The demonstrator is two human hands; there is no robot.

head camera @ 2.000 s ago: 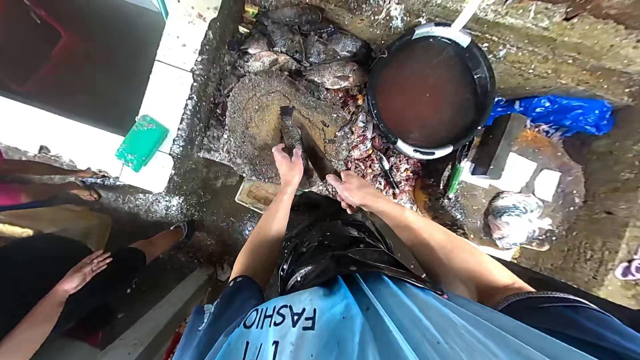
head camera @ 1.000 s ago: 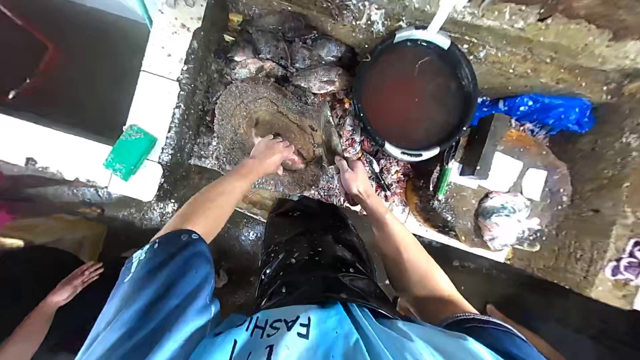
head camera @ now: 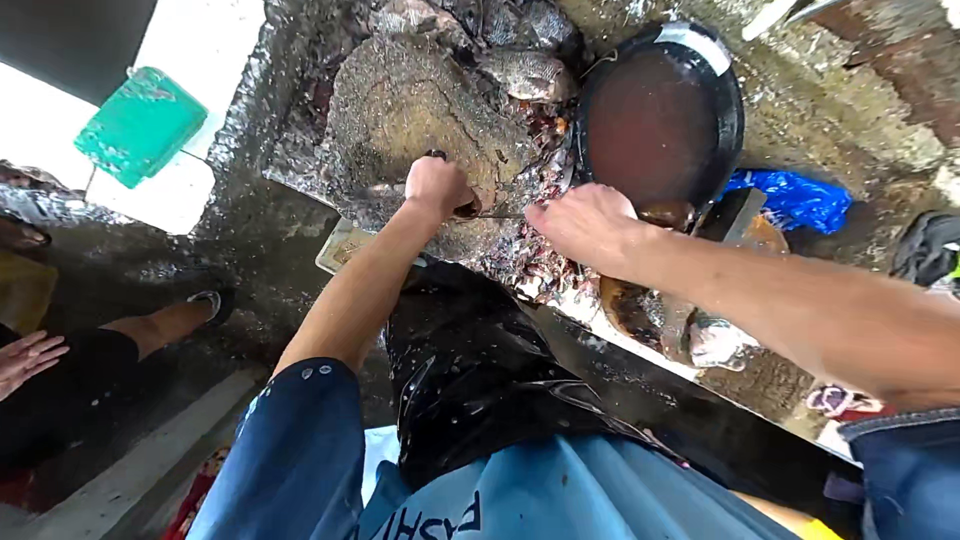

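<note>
A worn round chopping block (head camera: 390, 112) lies in front of me. My left hand (head camera: 437, 184) is closed on a dark fish (head camera: 467, 206), whose ends show at either side of the fist over the block. My right hand (head camera: 583, 217) is to the right, above a heap of fish scraps (head camera: 532, 259), fingers curled; a thin dark edge, perhaps a knife blade, runs from it toward the fish. What the palm holds is mostly hidden. Whole scaled fish (head camera: 527, 73) lie piled behind the block.
A black tub (head camera: 739, 112) of reddish water stands right of the block, with a blue plastic bag (head camera: 795, 201) beyond it. A green container (head camera: 141, 126) sits on white tiles at left. Another person's hand (head camera: 30, 360) and leg show at lower left. A second board lies partly behind my right forearm.
A knife blade showed upright by my right hand one second ago; now only a thin edge shows. My left hand has gone from flat on the block to a fist around the fish.
</note>
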